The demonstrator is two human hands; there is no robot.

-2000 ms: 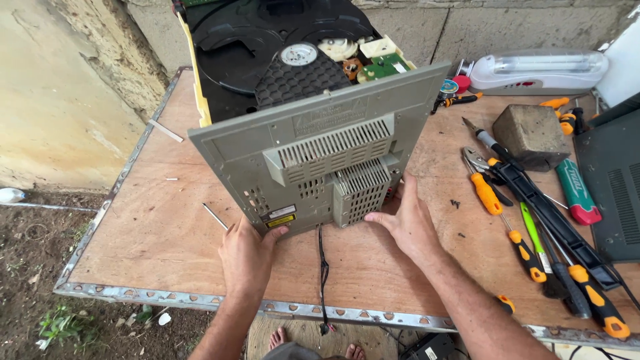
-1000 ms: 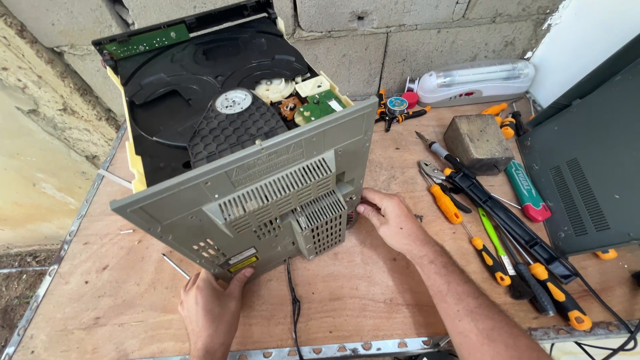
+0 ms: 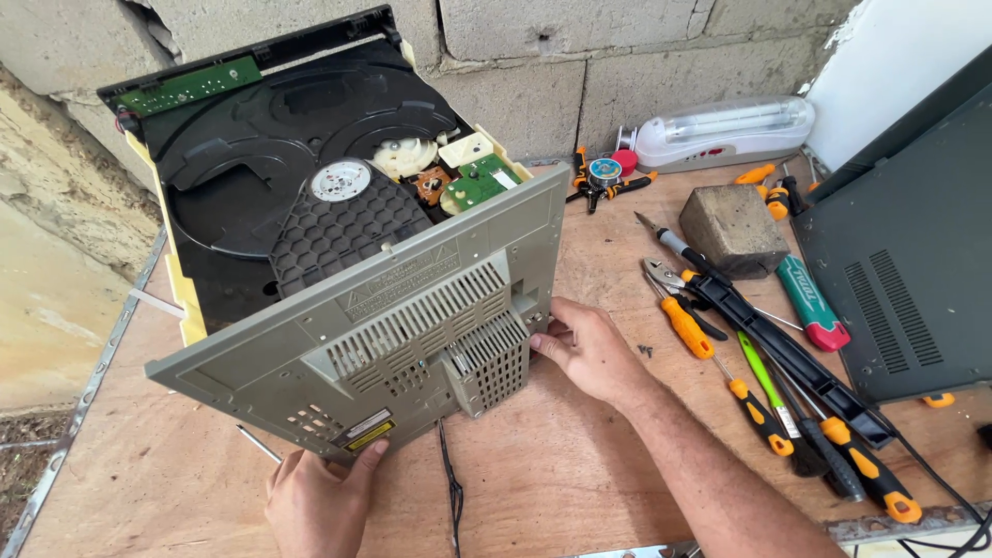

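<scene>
A multi-disc CD player chassis without its cover stands tilted on the plywood table, its grey vented back panel (image 3: 434, 310) facing me. On top show a black disc carousel (image 3: 232, 170), a round metal disc clamp (image 3: 341, 180), cream gears and a green circuit board (image 3: 482, 184). My left hand (image 3: 322, 496) grips the panel's lower left edge, thumb beside a yellow label; its fingers are partly hidden underneath. My right hand (image 3: 593, 353) holds the lower right edge, thumb on the panel and other fingers partly behind it. A black power cable (image 3: 451, 488) hangs from the panel's bottom.
Right of the chassis lie slip-joint pliers (image 3: 663, 273), a soldering iron (image 3: 682, 246), screwdrivers (image 3: 686, 325), brushes, a black plastic strip and a green-red cutter (image 3: 814, 302). Behind them are a stone block (image 3: 732, 232), solder spool (image 3: 604, 172) and white lamp (image 3: 721, 136). A dark metal cover (image 3: 914, 232) stands far right.
The chassis has turned and tipped so more of its top shows, both hands staying on its lower edge. My right hand has shifted toward the panel's right side. The view has moved.
</scene>
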